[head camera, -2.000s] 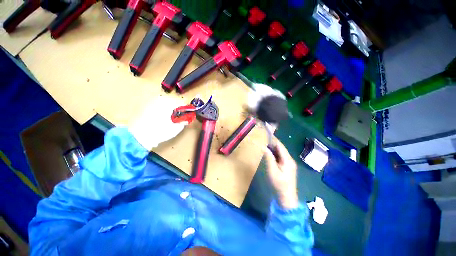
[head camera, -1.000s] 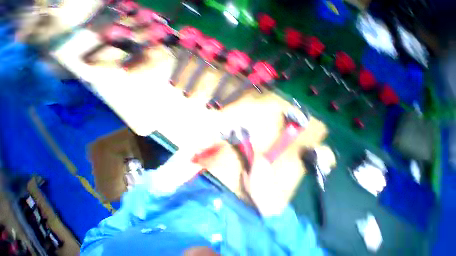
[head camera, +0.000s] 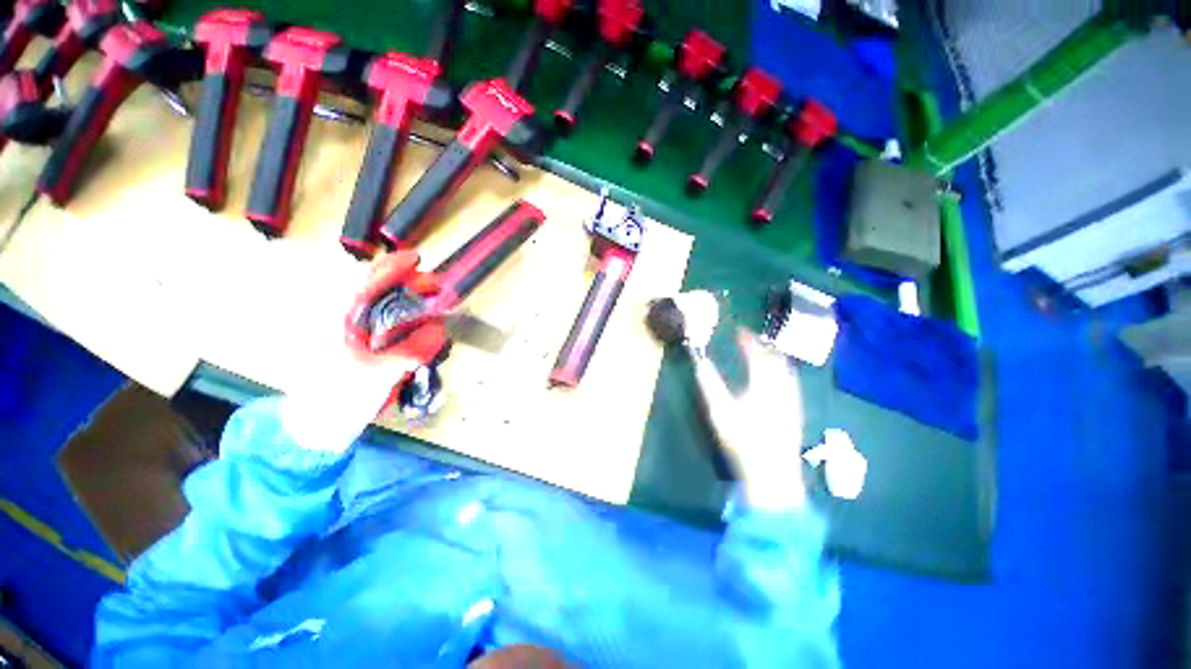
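Note:
My left hand (head camera: 379, 340), in a glove with red-orange fingers, holds the head end of a tool body (head camera: 490, 248). Its black-and-red grip points up and right, and the glove hides part of the head. A small dark and silvery part (head camera: 421, 390) shows just below the glove. A second tool body (head camera: 594, 314) lies on the board with its open silvery head away from me. My right hand (head camera: 768, 416) is blurred at the handle of the two-faced mallet (head camera: 682, 318); whether its fingers grip the handle cannot be told.
Red-headed tool units (head camera: 379, 157) lie in a row along the board's far side, with more on the green bench (head camera: 666, 457) beyond. A silvery sleeve (head camera: 803, 323), blue cloth (head camera: 901, 366), white wipe (head camera: 840, 464) and grey block (head camera: 895, 216) are at right. A cardboard box (head camera: 131, 464) is on the floor at left.
The held tool body's grip has swung from pointing towards me to pointing up and right. My right hand has moved from the tool body to the mallet, which lay on the bench a second ago.

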